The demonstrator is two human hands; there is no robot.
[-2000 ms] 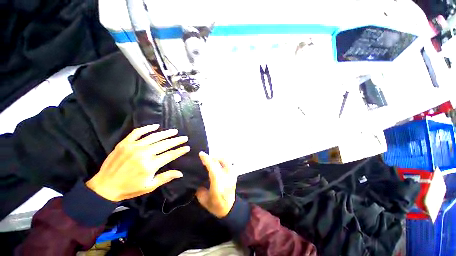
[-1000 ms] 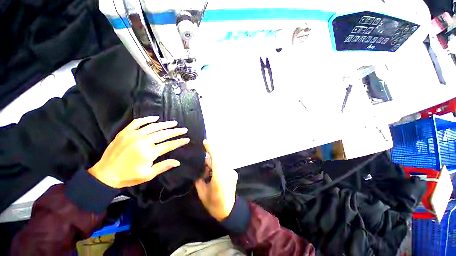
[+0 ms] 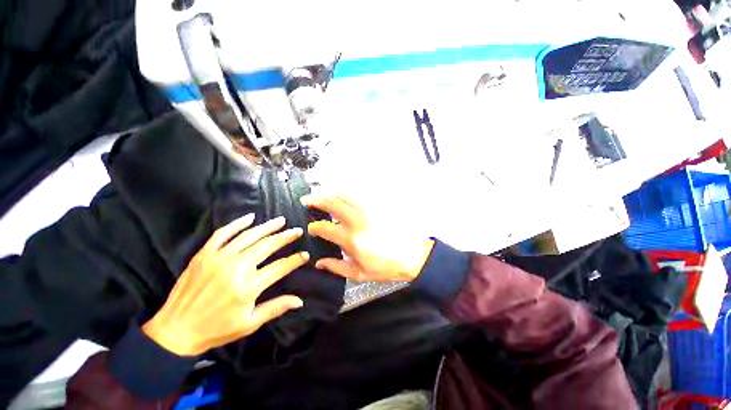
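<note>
A large black garment piece [image 3: 172, 180] lies bunched left of and under the needle area, and hangs over the table's front edge. Its smooth strip runs up to the presser foot and needle [image 3: 295, 154] of the white sewing machine head [image 3: 417, 24]. My left hand [image 3: 228, 290] lies flat on the cloth, fingers spread. My right hand [image 3: 365, 240] is at the strip's right edge, close below the presser foot, fingers bent with the tips on the cloth. Whether they pinch the cloth is unclear. The needle tip is too small to make out.
Black thread snips [image 3: 426, 136] lie on the white table [image 3: 481, 208]. A thin dark stick [image 3: 555, 160] and a small dark object [image 3: 601, 141] lie farther right. The control panel [image 3: 605, 66] is at the machine's right end. Black garments [image 3: 617, 292] and blue baskets [image 3: 681, 210] are at lower right.
My right hand has moved up from the cloth's lower right edge to near the presser foot, its forearm now across the table's front edge. My left hand has shifted slightly down, still flat and spread.
</note>
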